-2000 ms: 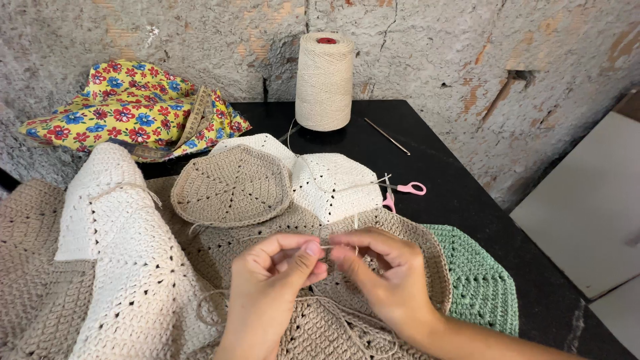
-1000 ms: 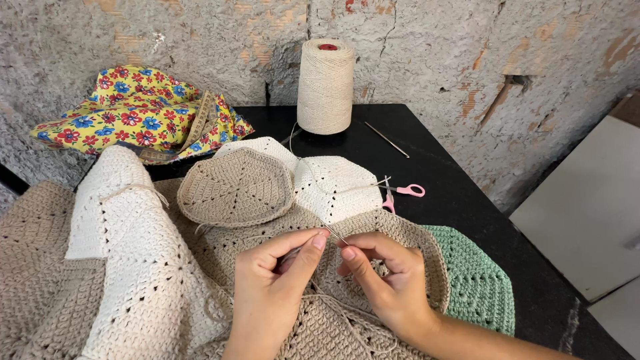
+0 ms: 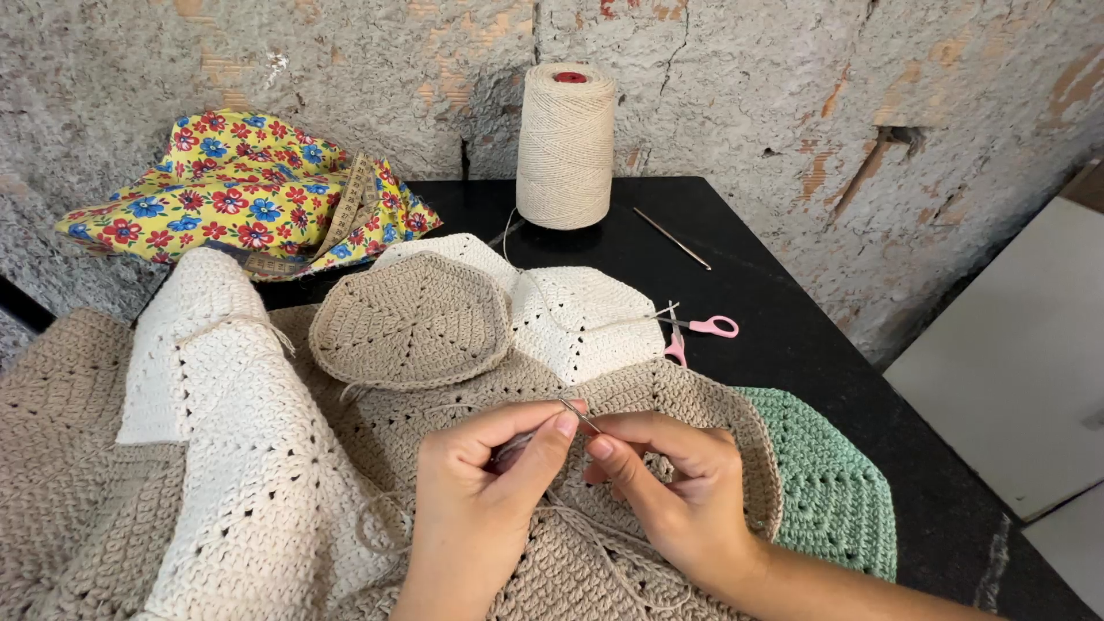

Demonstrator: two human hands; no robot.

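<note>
Between the fingertips of my left hand (image 3: 496,483) and my right hand (image 3: 673,483) is a thin metal needle (image 3: 580,416), slanting down to the right. The left thumb and index finger pinch its upper part; the right fingertips are at its lower end. Whether yarn runs through it is too small to tell. Both hands are above a large beige crocheted piece (image 3: 483,405) with loose beige yarn (image 3: 595,535) lying on it. A beige crocheted polygon (image 3: 410,323), white crochet pieces (image 3: 595,319) and a green crocheted piece (image 3: 828,483) lie around them.
A cone of cream yarn (image 3: 566,147) stands at the back of the black table (image 3: 742,259), near a crochet hook (image 3: 673,239). Pink-handled scissors (image 3: 714,326) lie partly open at the right. Floral fabric (image 3: 224,190) with a measuring tape (image 3: 349,207) sits back left, against a rough wall.
The fingertips of both hands have shifted slightly, and the needle now shows plainly between them. Two seconds ago a light strand spanned the fingertips. The pieces around have stayed put.
</note>
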